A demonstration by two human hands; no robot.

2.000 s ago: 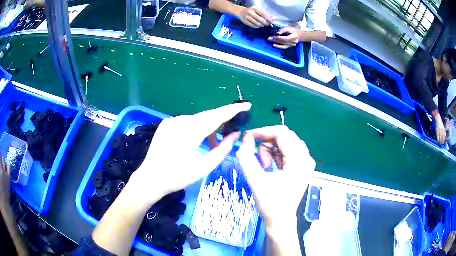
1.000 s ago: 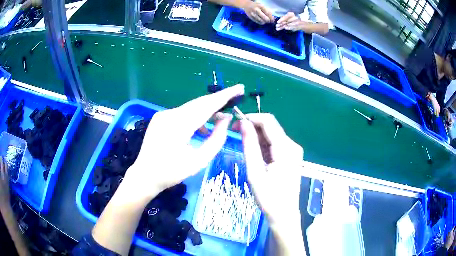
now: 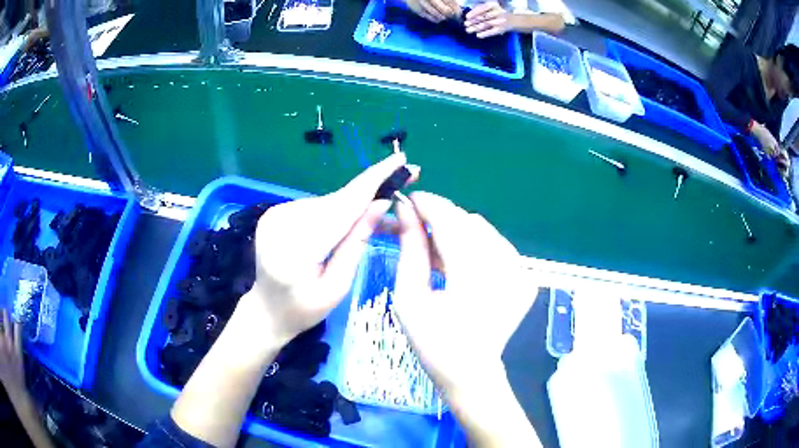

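My left hand [image 3: 307,249] holds a small black plastic part [image 3: 395,181] between thumb and fingertips, over the far edge of the blue tray [image 3: 151,337]. My right hand [image 3: 456,280] is closed beside it, its fingertips touching the underside of the part. Something with a blue end shows in my right fingers, too blurred to name surely. Black parts [image 3: 293,385] lie heaped in the tray. A clear box [image 3: 385,359] of white pins stands in its right side, partly hidden by my right hand.
The green belt [image 3: 526,192] runs beyond the tray, carrying several joined pieces [image 3: 320,136]. A shiny post [image 3: 88,105] stands at left. Neighbours' blue trays [image 3: 66,332] are left, right and across. Another person's hands [image 3: 486,17] work across the belt. White containers [image 3: 600,385] sit at right.
The joined pieces on the belt have moved left. My right fingers have come up against the black part, and the white pin tip seen there one second ago no longer shows.
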